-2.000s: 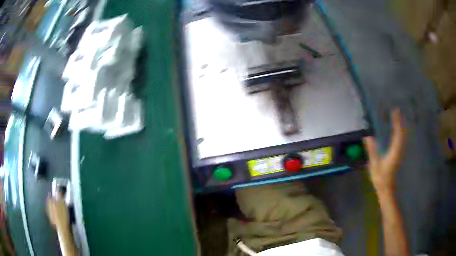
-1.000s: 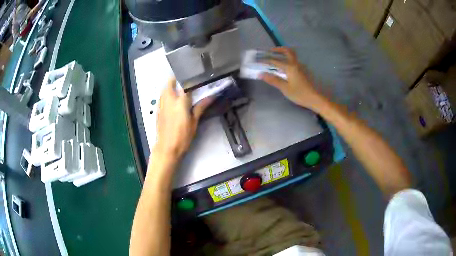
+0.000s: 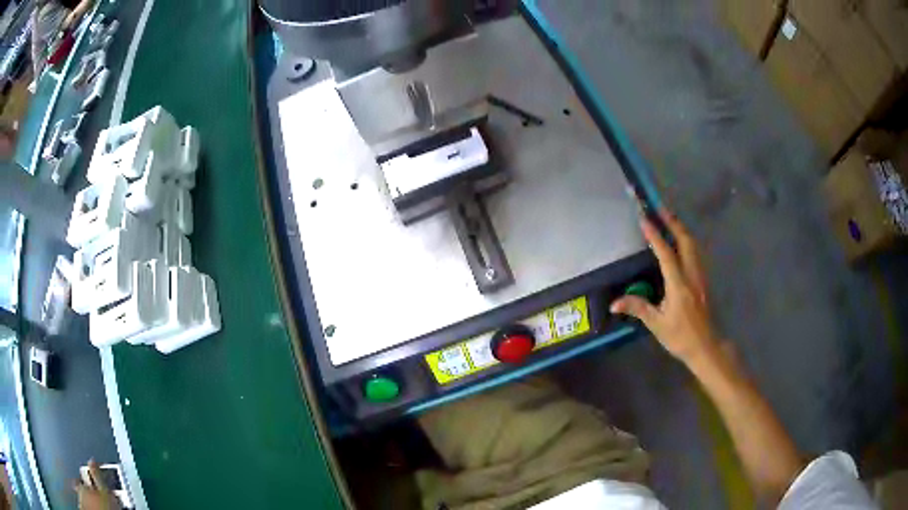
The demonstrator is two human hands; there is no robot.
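Observation:
A white housing [image 3: 438, 164] sits edge-on in the dark fixture [image 3: 423, 207] on the silver plate [image 3: 368, 279]. The silver-grey horn [image 3: 403, 105] is just behind it, under the dark round press head [image 3: 343, 30]. My right hand [image 3: 682, 299] is empty with fingers spread, its thumb over the right green button [image 3: 640, 291]. My left hand [image 3: 93, 490] is small and cut off by the bottom edge at far left, its fingers on a white housing [image 3: 116, 480] at the belt. Its grip is partly hidden.
White housings [image 3: 149, 249] are heaped on the green worktop [image 3: 234, 398]. The dark belt [image 3: 75, 408] carries more parts. The left green button [image 3: 381, 388] and red stop button [image 3: 514, 345] line the front edge. A dark rod [image 3: 515, 110] lies behind the fixture. Cardboard boxes [image 3: 836, 70] stand right.
Both hands have left the fixture area. My right hand no longer holds a housing and is at the right green button. My left hand has moved to the far-left belt.

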